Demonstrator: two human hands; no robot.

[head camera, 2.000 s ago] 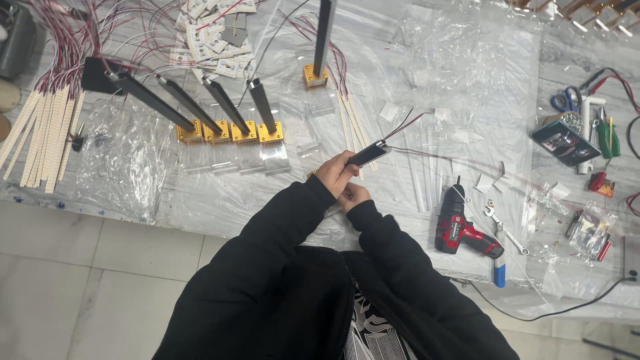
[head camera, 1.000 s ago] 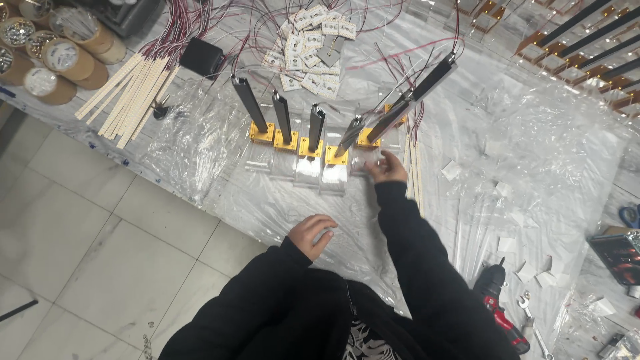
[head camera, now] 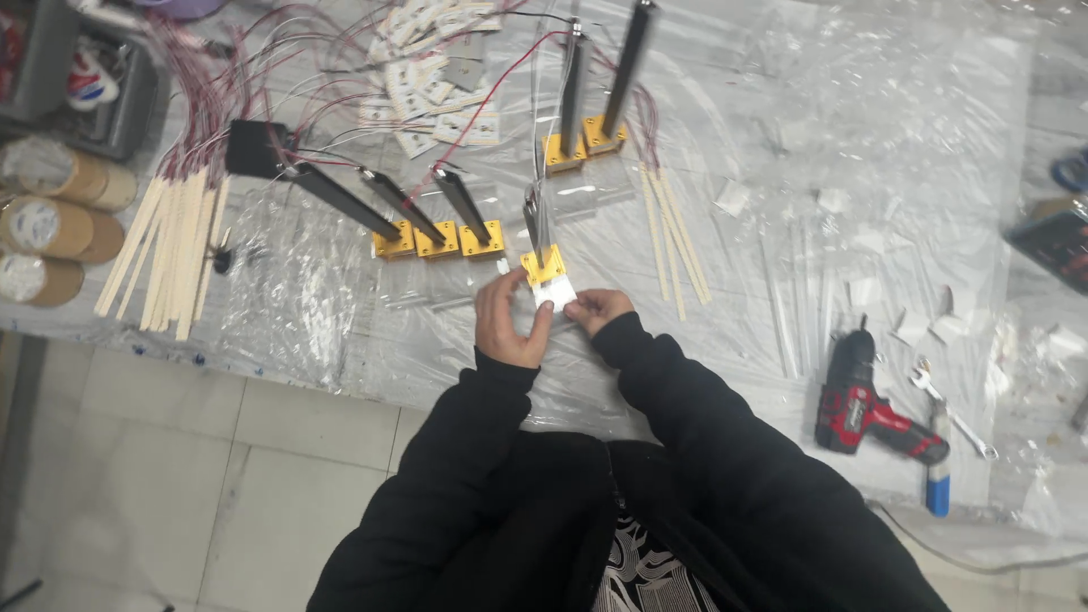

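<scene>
Both hands are at one yellow square base [head camera: 542,265] that carries a dark upright bar, with a clear or white plate [head camera: 554,293] at its near side. My left hand [head camera: 514,323] has its fingers on the base's left side and its thumb by the plate. The fingertips of my right hand [head camera: 599,311] pinch the plate's right corner. To the left, three more yellow bases [head camera: 436,240] with black bars stand in a row. Beyond the hands are two others [head camera: 563,153], also with black bars. Red and white wires run from the bar tops.
Bundled cream strips [head camera: 174,255] with wires lie left, near cardboard rolls [head camera: 64,225] and a grey bin [head camera: 127,102]. Small white boards [head camera: 425,76] are heaped at the back. On the right lie a red-and-black cordless drill [head camera: 858,408], a wrench [head camera: 952,408] and a blue-ended tool [head camera: 937,493].
Two seconds ago the hands held a dark bar. A second ago they were apart, the right near the bases. Now they are together at one base, which stands apart from the left row.
</scene>
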